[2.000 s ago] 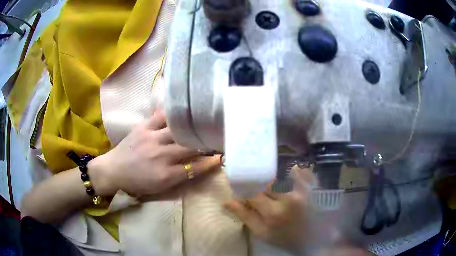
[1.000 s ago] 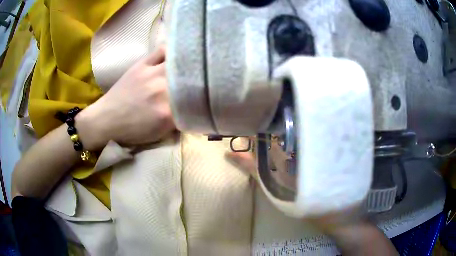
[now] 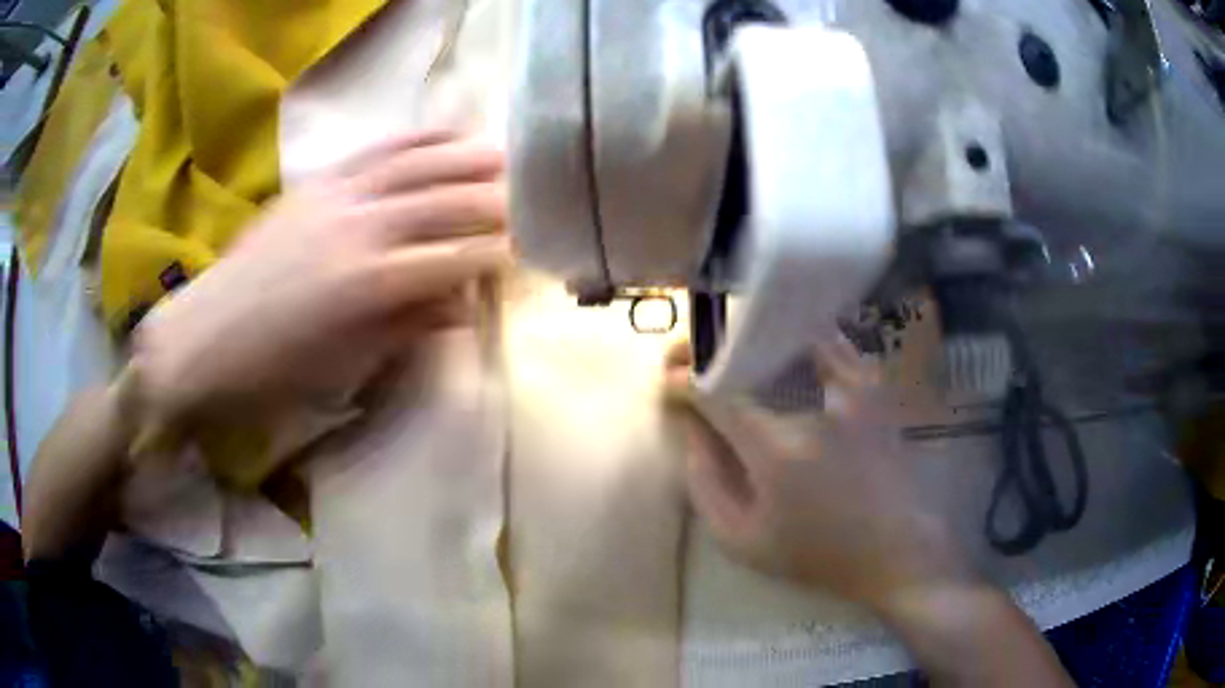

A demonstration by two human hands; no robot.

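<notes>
The off-white side of the garment (image 3: pixel 417 538) lies on the table and runs under the machine head. A seam runs lengthwise down it. Yellow cloth (image 3: pixel 202 121) lies bunched at the upper left. My left hand (image 3: pixel 336 269) is blurred and lies flat on the cloth left of the head, fingers extended and pointing right. My right hand (image 3: pixel 806 484) is below the white guard (image 3: pixel 820 202), its fingers near the cloth's right edge by the lit needle area; its fingertips are blurred and partly hidden, so I cannot tell if they pinch it.
The sewing machine head (image 3: pixel 631 148) fills the upper middle and right. Dark-handled scissors (image 3: pixel 1034 470) lie right of my right hand. A ruler strip (image 3: pixel 860 645) runs along the front table edge. Something blue (image 3: pixel 1128 632) is below the table at lower right.
The view has shifted. My left hand's fingers have spread flatter over the cloth and blur with motion. My right hand, earlier mostly hidden behind the guard, now shows more fully beside the cloth.
</notes>
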